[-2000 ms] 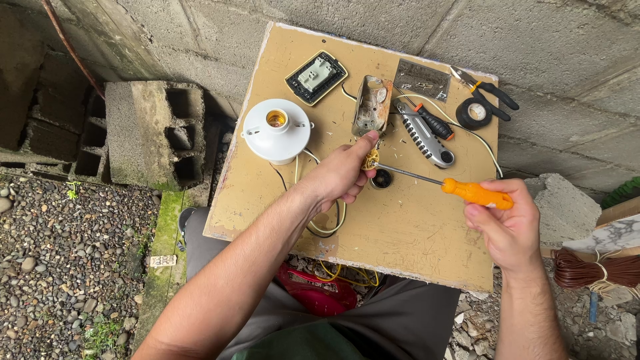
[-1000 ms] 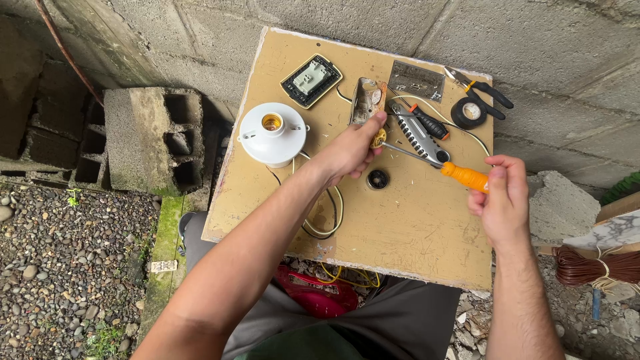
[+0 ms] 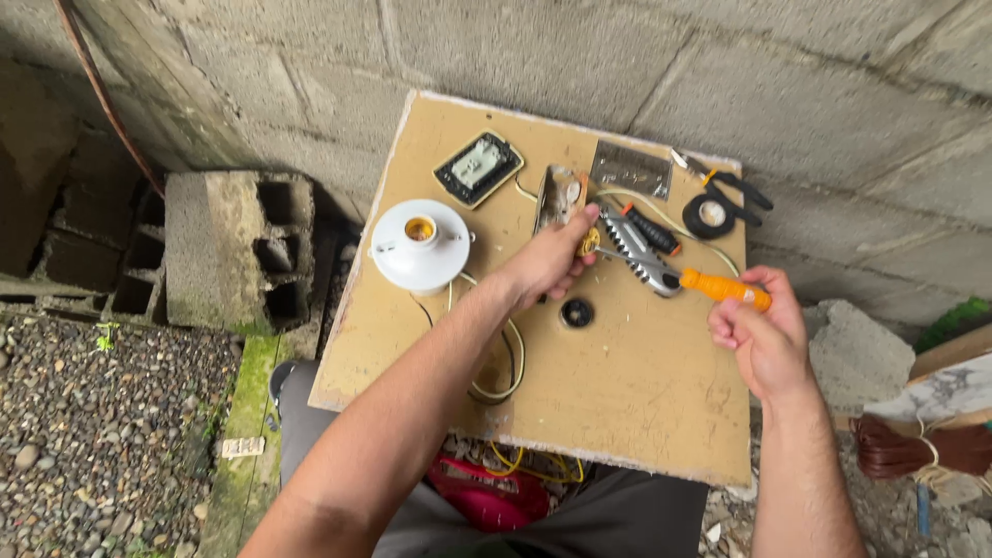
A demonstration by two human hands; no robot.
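Observation:
My left hand (image 3: 554, 260) pinches a small round yellow electrical fitting (image 3: 589, 242) over the middle of the board. In my right hand (image 3: 763, 329) is the orange handle of a screwdriver (image 3: 717, 288); its tip points at the fitting, and whether they touch is unclear. Just beyond my left fingers lies a metal utility box (image 3: 559, 194). A black round cap (image 3: 576, 312) rests nearer me. To the left stands a white lamp holder (image 3: 422, 252) with cream and black wires (image 3: 518, 364). Behind it lies a wall device in a dark frame (image 3: 479, 169).
A utility knife (image 3: 632, 246), a black-handled screwdriver (image 3: 651, 230), black tape (image 3: 708, 216), pliers (image 3: 736, 194) and a clear packet of small parts (image 3: 632, 169) lie at the board's (image 3: 651, 403) back right. A block wall (image 3: 535, 62) rises behind. Hollow blocks (image 3: 225, 248) stand left.
My right hand has tilted the orange screwdriver and shifted slightly relative to the board. My left hand keeps hold of the yellow fitting near the metal box.

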